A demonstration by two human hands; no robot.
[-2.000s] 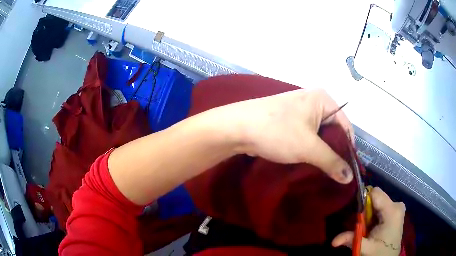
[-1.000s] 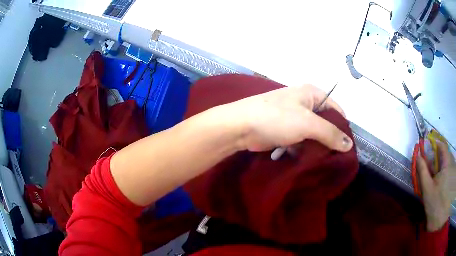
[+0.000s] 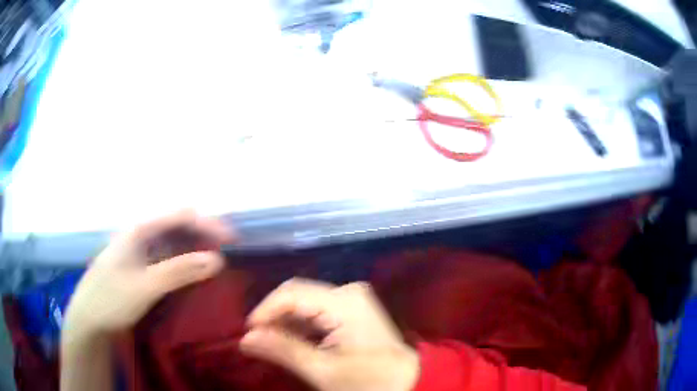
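The picture is blurred by motion. The dark red garment [image 3: 466, 302] lies in my lap, below the table edge. My left hand [image 3: 153, 267] is over it at the left, fingers curled and thumb apart; I cannot tell whether it grips anything. My right hand [image 3: 329, 336] is over the garment at lower centre, fingers curled towards the thumb; no tool shows in it, and a grip on cloth or thread cannot be made out. The shears [image 3: 458, 118], with yellow and red handle loops, lie on the white table. The thin pointed tool is not visible.
The white table [image 3: 191, 153] has its front edge just beyond my hands. A black rectangle [image 3: 501, 48] and a small dark narrow item [image 3: 587, 132] are on it at the right. Blue patches show below the table at both sides. Blurred machine parts show at the top.
The view has turned to the right. The shears have left my right hand and lie on the table. My right hand has come back over the garment. The pointed tool no longer shows.
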